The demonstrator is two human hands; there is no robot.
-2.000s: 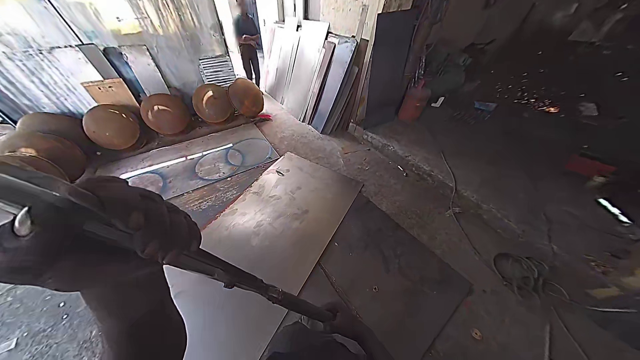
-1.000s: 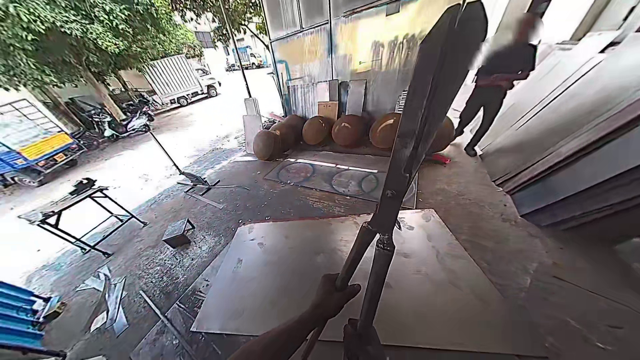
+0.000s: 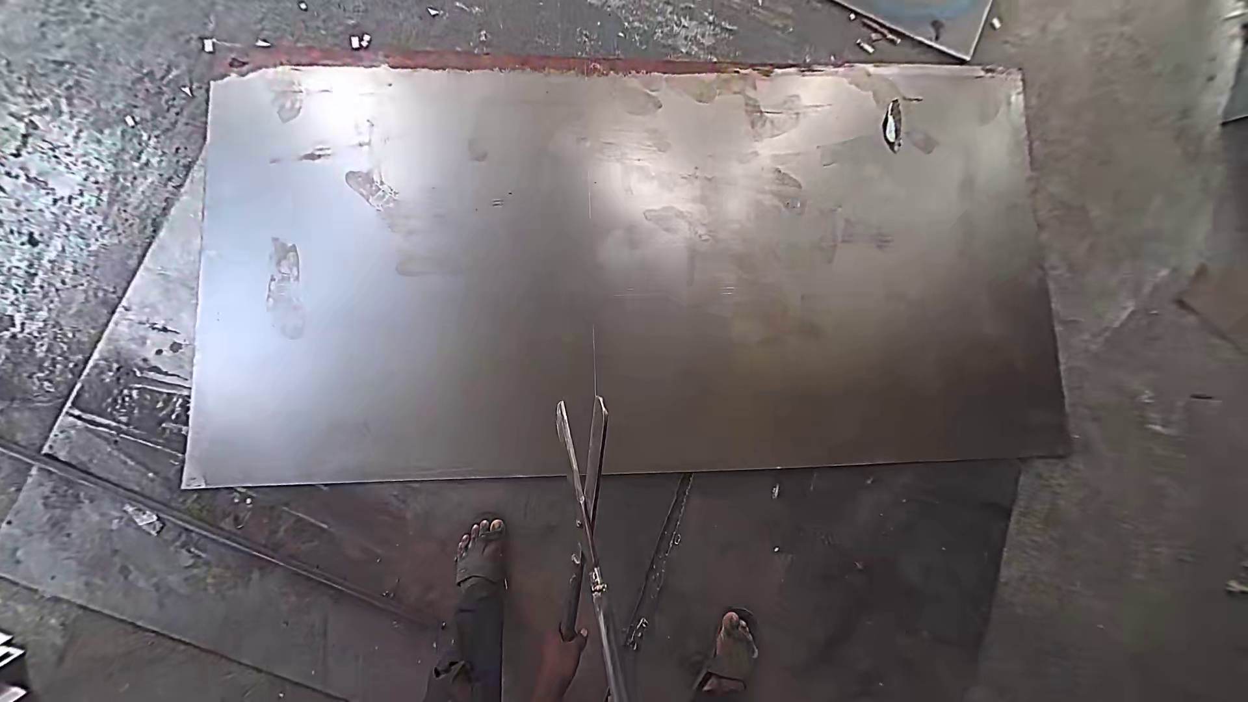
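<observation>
A pair of large metal shears stands with its blades apart at the near edge of a bare metal sheet. The blades overlap that edge, beside a thin line scribed across the sheet. My left hand is closed round the left handle at the bottom of the view. The right handle runs out of the bottom edge, and my right hand is out of view.
My feet stand apart on a darker metal sheet under the near side. A long thin rod lies at the lower left. Small scraps lie beyond the far edge.
The shears were raised before me with both hands on them; now they are down at the sheet's near edge with blades spread. The view has swung down to the floor.
</observation>
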